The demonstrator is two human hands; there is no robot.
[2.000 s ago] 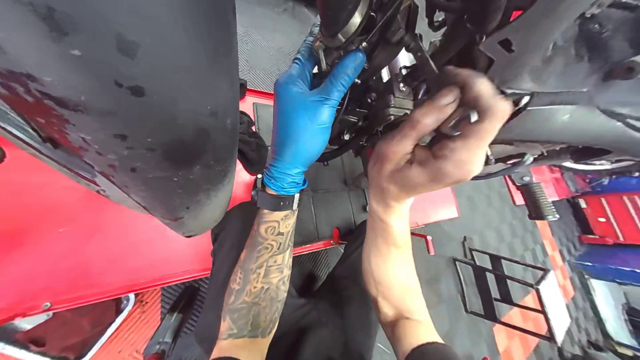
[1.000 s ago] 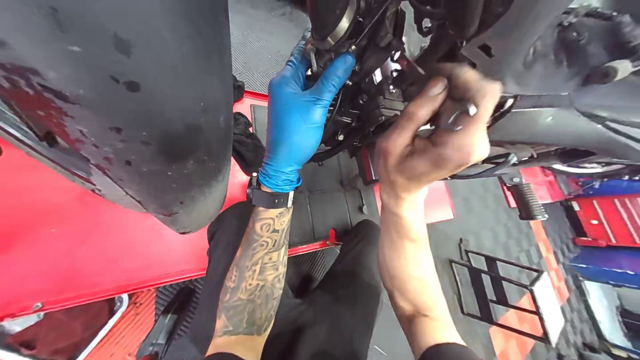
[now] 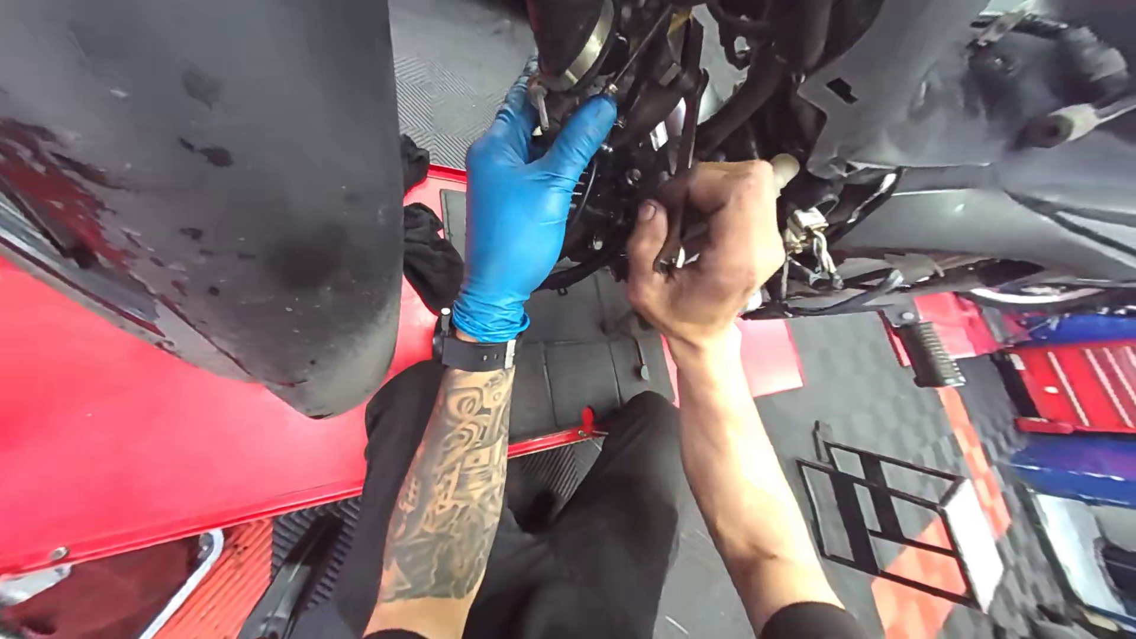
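Observation:
My left hand (image 3: 524,204), in a blue glove, reaches up to the underside of a dark cylindrical part with a metal clamp band (image 3: 587,49) on a motorcycle. Its thumb and fingers spread around small fittings there; whether they grip one is not plain. My right hand (image 3: 714,240), bare, is curled around a dark slender tool, perhaps a wrench (image 3: 690,115), whose shaft runs up among the engine parts. Behind both hands lies the dark engine (image 3: 621,177) with hoses and cables. Loose wire connectors (image 3: 808,231) hang just right of my right hand.
A large worn tire or fender (image 3: 266,222) fills the left, over a red lift platform (image 3: 177,417). A grey body panel (image 3: 958,213) and a foot peg (image 3: 927,353) are at right. Farther down stand a black metal frame (image 3: 879,497) and a red tool chest (image 3: 1078,382). Black cloth (image 3: 432,257) lies beside my left wrist.
My right hand has turned and its fingers are now curled lower around the tool, more of which shows above them. My left hand stays at the same part.

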